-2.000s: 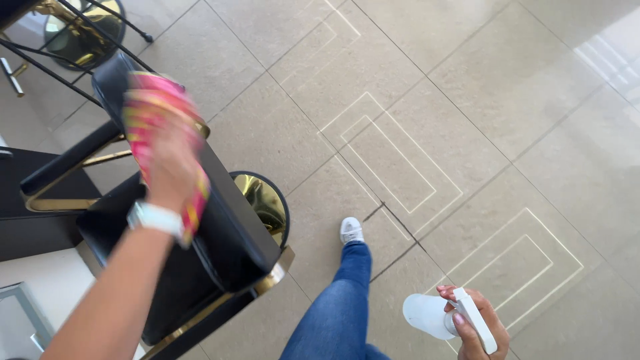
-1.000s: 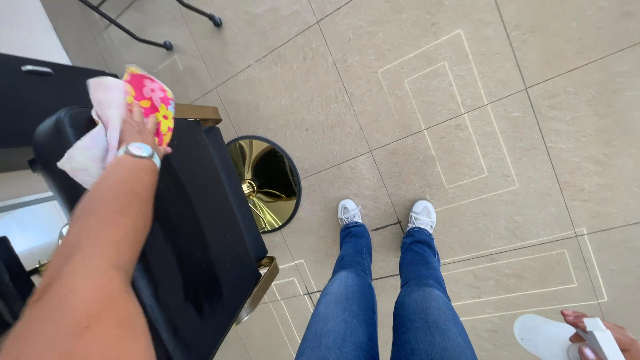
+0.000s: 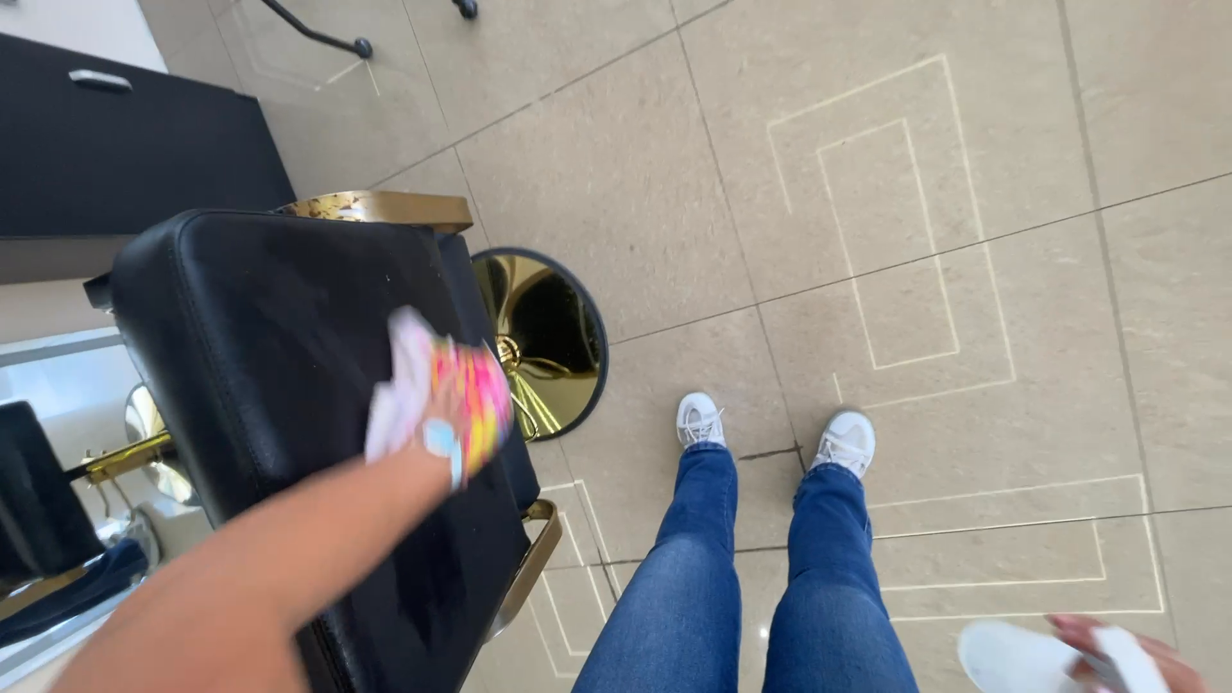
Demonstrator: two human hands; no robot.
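My left hand, blurred and wearing a watch at the wrist, presses a pink and yellow patterned cloth with a white side onto the black padded back of a salon chair. Faint streaks show on the black upholstery. At the lower right edge, my right hand holds a white spray bottle, its trigger head toward the palm; the hand is partly cut off by the frame.
Gold armrests stick out from the chair beside its round gold base. A dark cabinet stands at upper left, a mirror at the left edge. Black wheeled legs reach in from the top. Tiled floor lies around my feet.
My left hand with the cloth has moved from the far end of the chair's back toward its middle and right side. The right hand still holds the bottle.
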